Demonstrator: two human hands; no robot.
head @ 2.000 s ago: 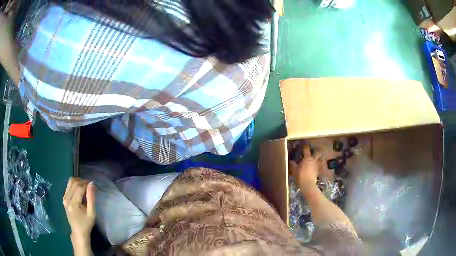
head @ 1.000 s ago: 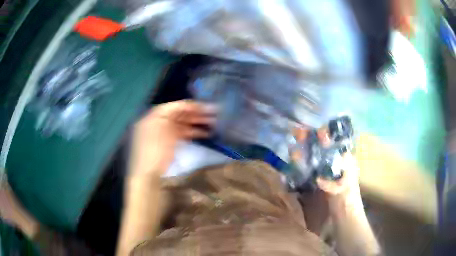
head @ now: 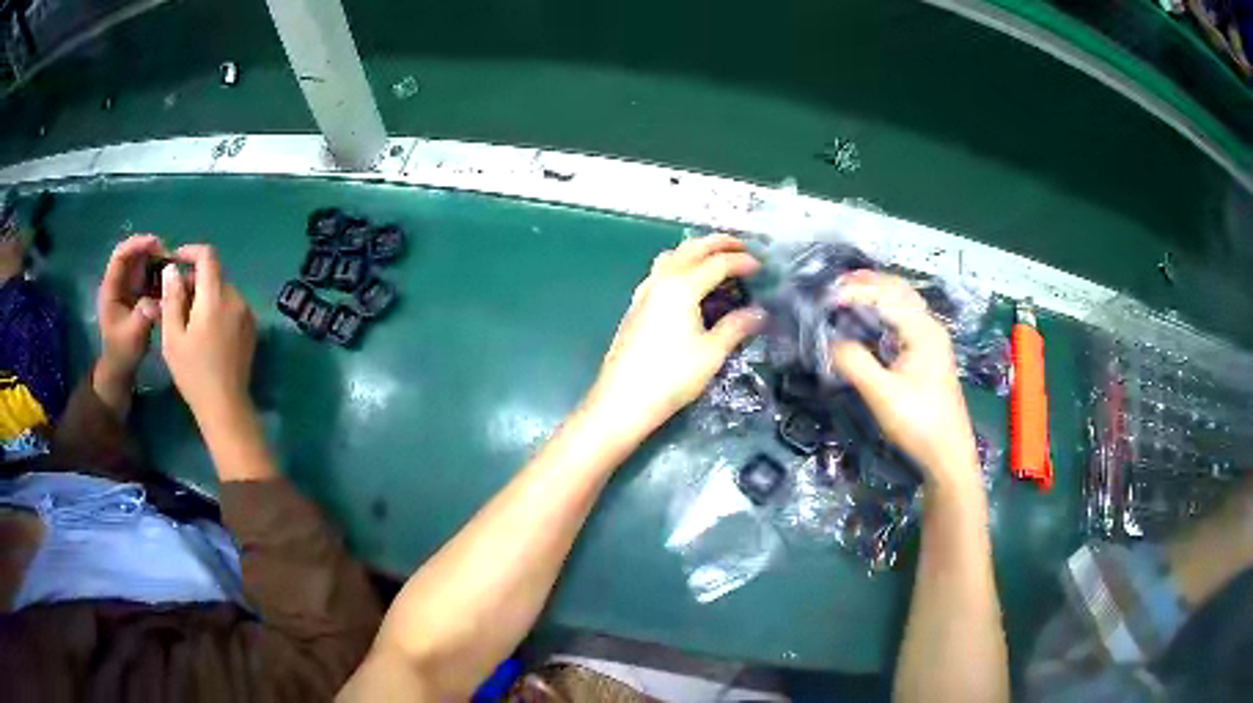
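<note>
A heap of bagged black parts [head: 852,501] lies on the green bench in front of me. My left hand [head: 683,326] is at its upper left side, with thumb and fingers closed around a black plastic housing [head: 724,301]. My right hand [head: 900,360] is over the heap, its fingers on a crinkled clear poly bag [head: 822,319]; what is inside is blurred. A bare black housing [head: 761,478] lies at the heap's lower left, beside a flat clear bag [head: 717,538].
An orange-red utility knife [head: 1028,398] lies right of the heap. A clear blister tray [head: 1168,412] is at far right near a plaid sleeve. At left, a neighbour's hands [head: 193,309] hold a small part beside bare black parts [head: 337,275]. A white rail [head: 522,172] edges the bench.
The view has swung from the floor carton to the bench. My right hand, earlier in the carton and then lifting bagged parts, is now over the heap. My left hand now holds a black housing.
</note>
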